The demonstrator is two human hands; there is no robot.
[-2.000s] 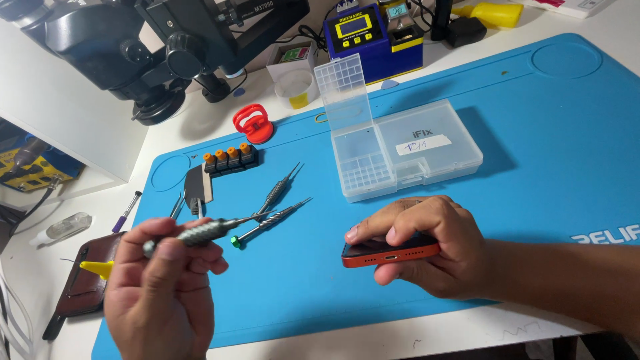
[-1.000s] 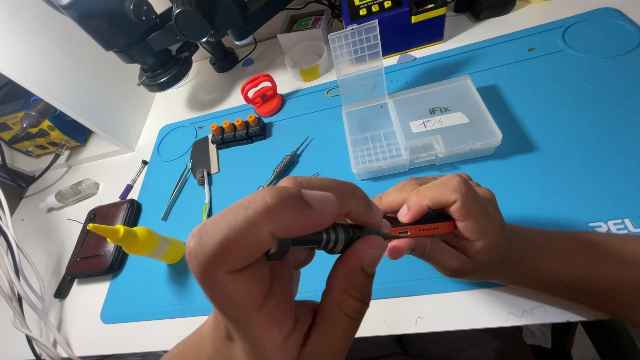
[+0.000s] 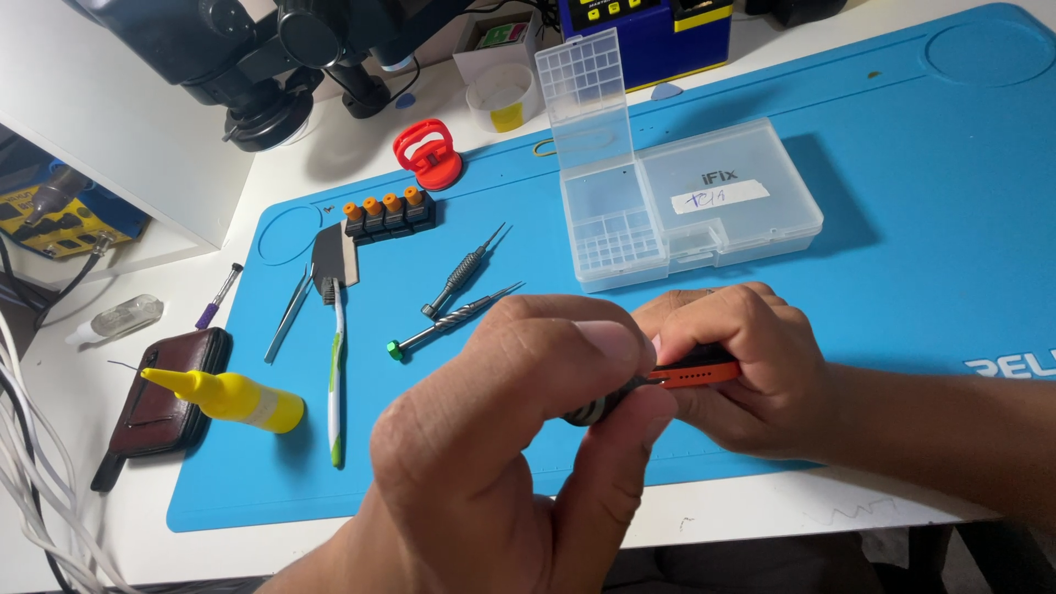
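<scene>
My right hand grips a smartphone with an orange-red frame, its speaker-hole edge facing me. My left hand pinches a precision screwdriver between thumb and fingers, up against that edge of the phone; the tip is hidden. Two more precision screwdrivers, one with a knurled grey handle and one with a green cap, lie on the blue repair mat beyond my left hand. A translucent plastic parts box rests behind the phone, its small compartment lid raised.
On the left are a yellow squeeze bottle, a toothbrush, tweezers and a brown zip case. Farther back sit orange-topped bits in a black holder, a red suction cup and a microscope.
My left hand has moved right, bringing the screwdriver from above the mat to the phone's edge. My right hand still holds the phone. The yellow bottle is in fuller view.
</scene>
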